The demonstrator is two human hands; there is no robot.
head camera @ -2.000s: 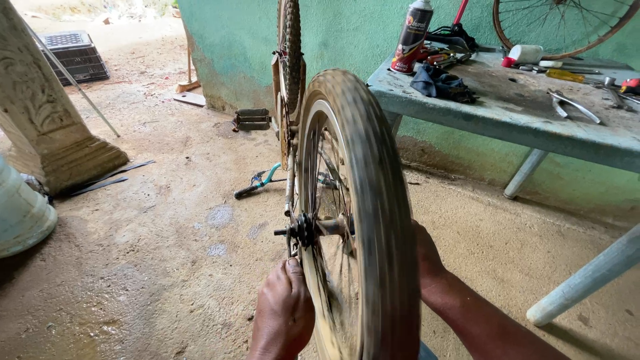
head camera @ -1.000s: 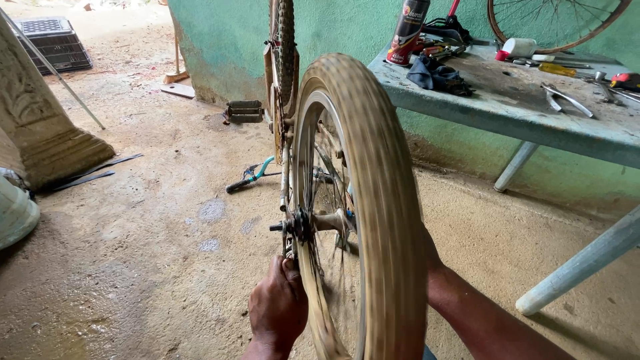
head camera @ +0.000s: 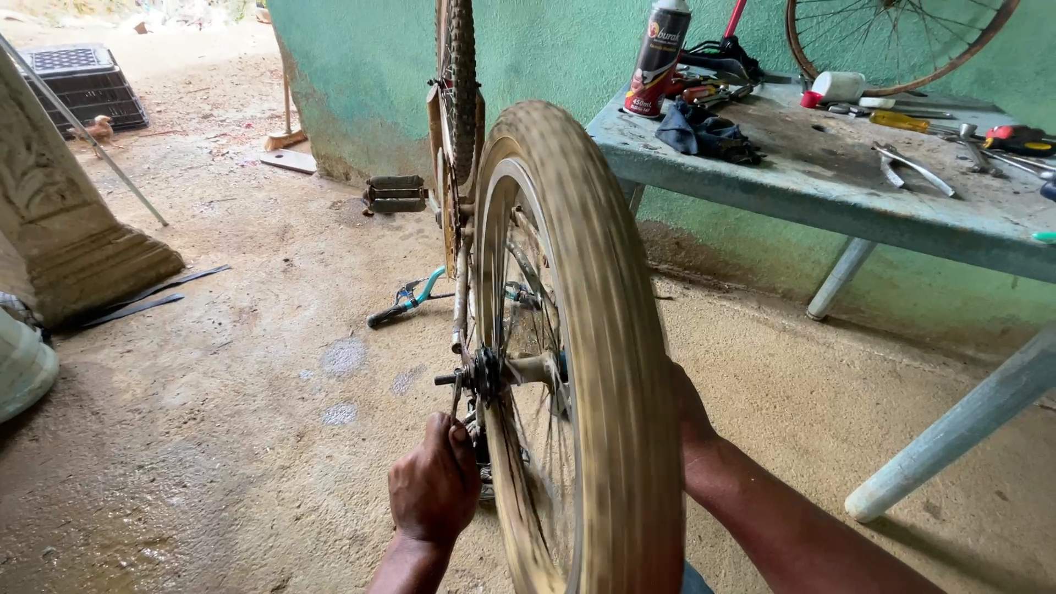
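Observation:
A bicycle stands upside down on the floor, its rear wheel's tire close in front of me and blurred by spinning. Left of the wheel, my left hand is closed around a thin metal tool, likely a wrench, whose upper end is at the axle nut beside the hub sprockets. My right hand is on the wheel's right side, mostly hidden behind the tire; whether it holds anything does not show. The handlebar rests low near the floor, and a pedal sticks out left of the frame.
At right, a worn table bears a spray can, a dark cloth, pliers and screwdrivers. A bare wheel rim leans on the green wall. A column base, a bucket, a crate and a chick are at left.
The wheel is blurred by spinning in all the frames. My left hand stays beside the axle, and my right hand stays behind the tire. The chick has come into view beside the crate.

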